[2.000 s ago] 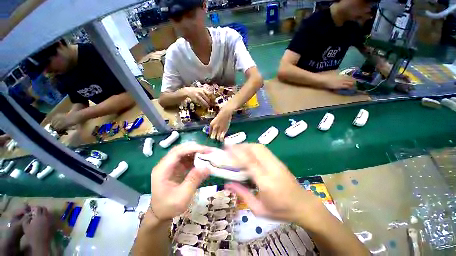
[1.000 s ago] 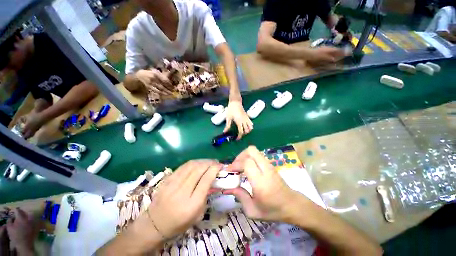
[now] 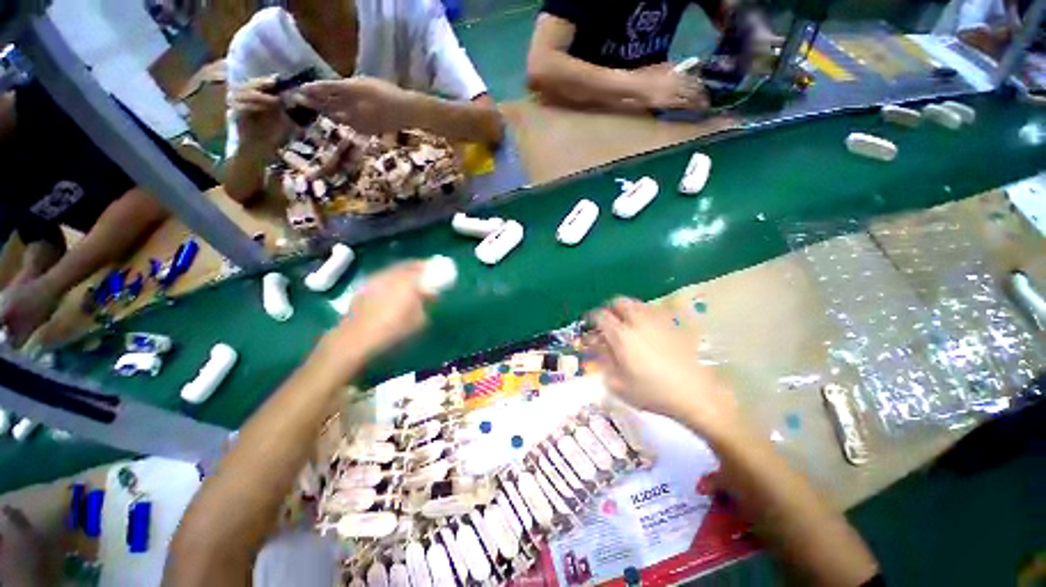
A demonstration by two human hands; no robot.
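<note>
My left hand (image 3: 388,304) is over the green conveyor belt (image 3: 734,247), blurred, with a small white housing (image 3: 438,273) at its fingertips. My right hand (image 3: 637,350) is lower and to the right, at the belt-side edge of the bench. Its fingers are bent down and their tips are blurred, so I cannot tell if it holds anything. Beige-pink elongated parts (image 3: 459,550) lie in rows in front of me, on a printed red and white sheet (image 3: 660,527).
White oval housings (image 3: 499,242) lie spaced along the belt. A clear plastic sheet (image 3: 918,321) and a loose narrow pale part (image 3: 847,424) lie at the right. Across the belt a person's hands (image 3: 344,103) hold a dark part above a heap (image 3: 401,172). A grey metal frame (image 3: 149,138) crosses the left.
My hands have parted. The left hand has moved up and left over the belt with the white housing, and the right has moved right. The person opposite has drawn the dark and blue part back from the belt.
</note>
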